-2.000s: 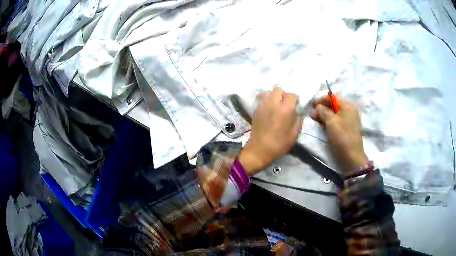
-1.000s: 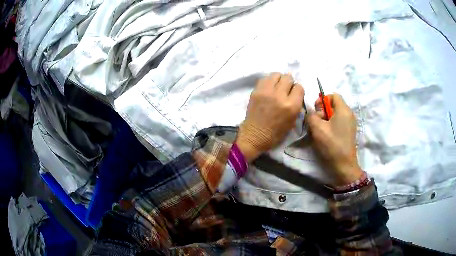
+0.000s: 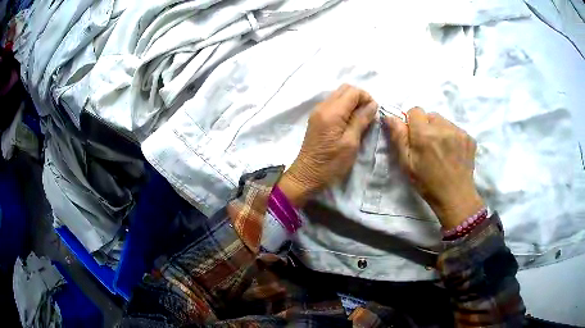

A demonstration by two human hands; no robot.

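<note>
A pale jacket (image 3: 269,122) lies spread on the table, with metal buttons along its near edge. My left hand (image 3: 337,138) pinches a raised bit of the jacket's cloth between thumb and fingers. My right hand (image 3: 439,160) is just to its right, its fingertips almost touching the left ones. It holds the thread snips (image 3: 396,114), mostly hidden; only a bit of orange-red and the tip show, at the pinched cloth. A stitched flap or pocket edge (image 3: 378,192) runs down below the fingertips.
A heap of similar pale garments (image 3: 122,57) is at the left and far left. More garments (image 3: 83,186) hang over a blue bin (image 3: 93,262) on the dark floor at lower left. The white table (image 3: 558,291) shows at the lower right.
The jacket's left part has been laid flatter since the oldest frame. My hands have come together, and the snips' tip has turned from pointing up to pointing left at the pinched cloth.
</note>
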